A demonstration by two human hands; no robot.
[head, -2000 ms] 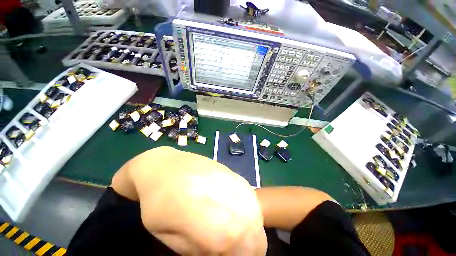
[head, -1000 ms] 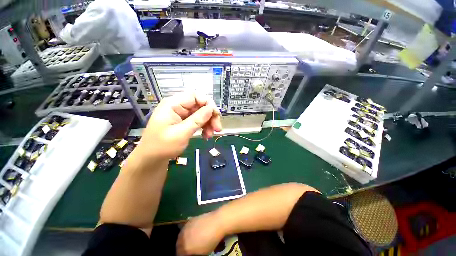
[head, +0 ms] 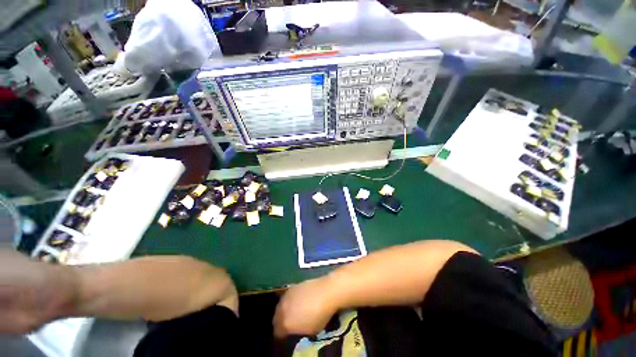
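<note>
A small black smartwatch with a white tag lies on the dark test pad with a white border. Two more units with tags lie just right of the pad. A pile of loose black units with white and yellow tags lies left of the pad. My left hand is blurred and cut off at the left edge, over the near end of the left blister tray; its fingers do not show clearly. My right hand rests at the bench's front edge, knuckles up, its fingertips hidden.
The radio tester with a lit screen stands on a cream stand behind the pad. A thin cable curves from its right side. A right tray stack, rear trays and a person in white are also in view.
My left hand has moved from in front of the tester to the far left edge, uncovering the pile. My right hand has stayed at the front edge. The camera view has shifted.
</note>
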